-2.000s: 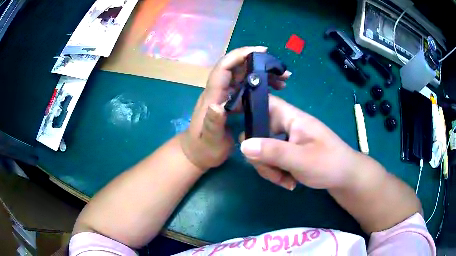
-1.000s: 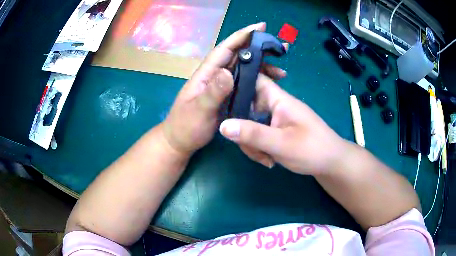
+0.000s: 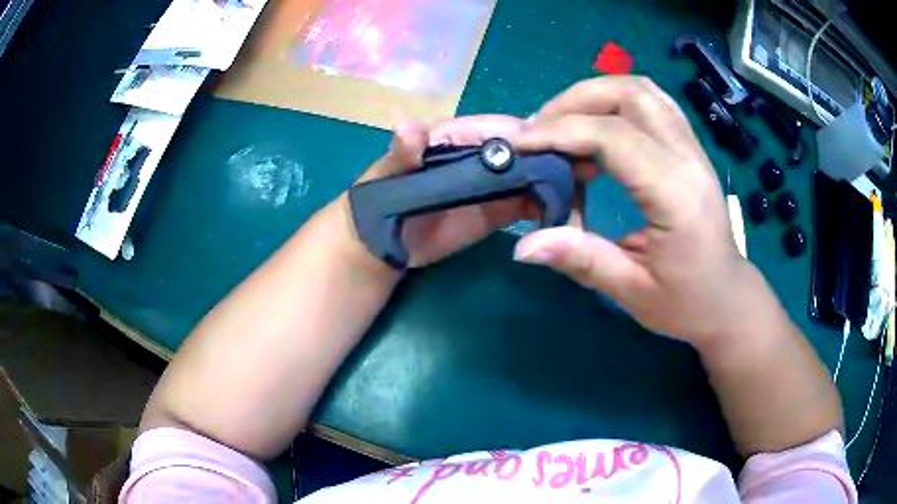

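A black phone clamp mount (image 3: 448, 193) is held in front of me, lying nearly level, with its curved jaws pointing down and a round metal screw socket on its upper edge. My left hand (image 3: 443, 157) is behind and under it, partly hidden by it, and supports it. My right hand (image 3: 634, 187) is at its right end, fingers on the top by the right jaw and thumb just below that jaw.
White retail cards (image 3: 128, 182) lie at the left. A cardboard sheet with clear plastic (image 3: 423, 98) and a red square (image 3: 613, 59) are beyond my hands. Black clamp parts (image 3: 723, 103), black balls (image 3: 770, 175), a pale-handled tool (image 3: 737, 224) and a black flat case (image 3: 839, 251) lie right.
The clamp mount has turned from upright to nearly level. My right hand has moved from its lower end to the jaw end at the right. My left hand's fingers have shifted behind the clamp.
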